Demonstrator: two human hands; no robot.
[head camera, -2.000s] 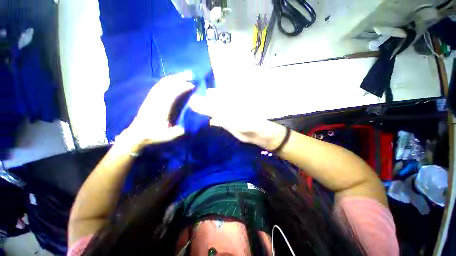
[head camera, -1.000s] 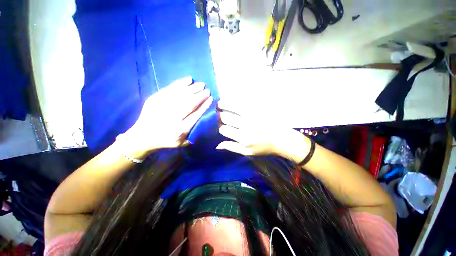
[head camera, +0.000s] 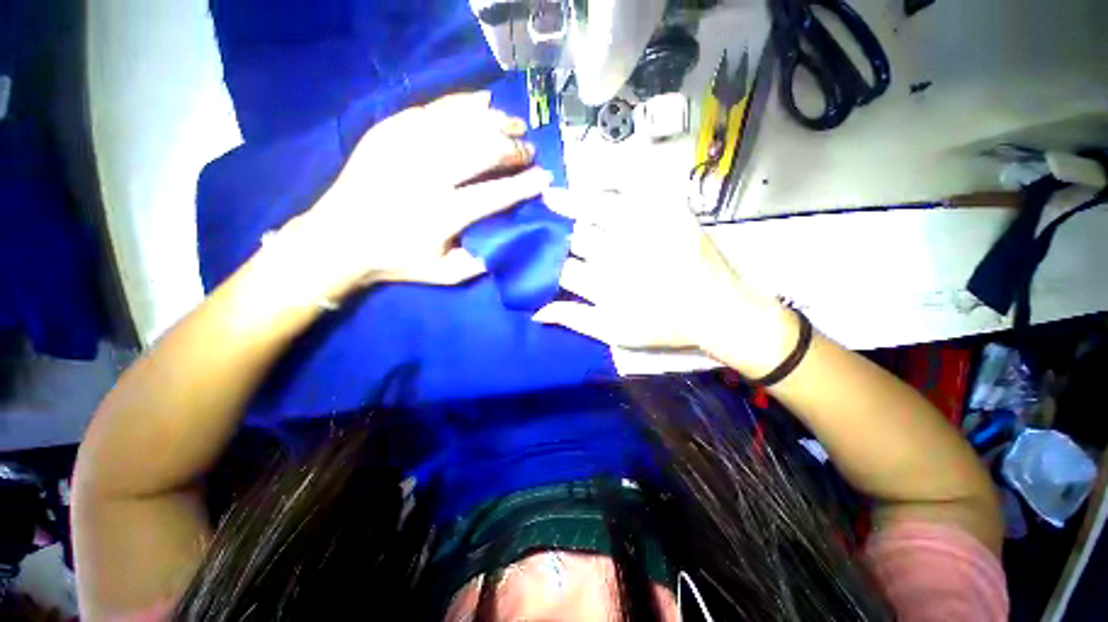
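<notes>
A royal-blue garment panel (head camera: 401, 328) lies across the white table and down over my lap. My left hand (head camera: 425, 194) lies on the panel, fingers bent toward its right edge. My right hand (head camera: 656, 273) is at that edge, fingertips on a folded or raised part of the cloth between the hands. Both hands seem to hold this fold; the exact grip is washed out by glare. The needle area (head camera: 541, 97) of the sewing machine is just ahead of my left fingertips, with the panel's edge beside it.
Yellow-handled snips (head camera: 717, 134) and black scissors (head camera: 832, 67) lie right of the machine. Dark strips (head camera: 1015, 249) hang at the table's right. A red basket (head camera: 936, 377) and a white plastic item (head camera: 1047, 474) are below the table. Dark blue cloth (head camera: 49, 231) is at the far left.
Both hands have moved forward with the cloth, toward the needle area. The panel now bunches ahead of my left hand. More of the machine shows, and the snips and scissors appear further right.
</notes>
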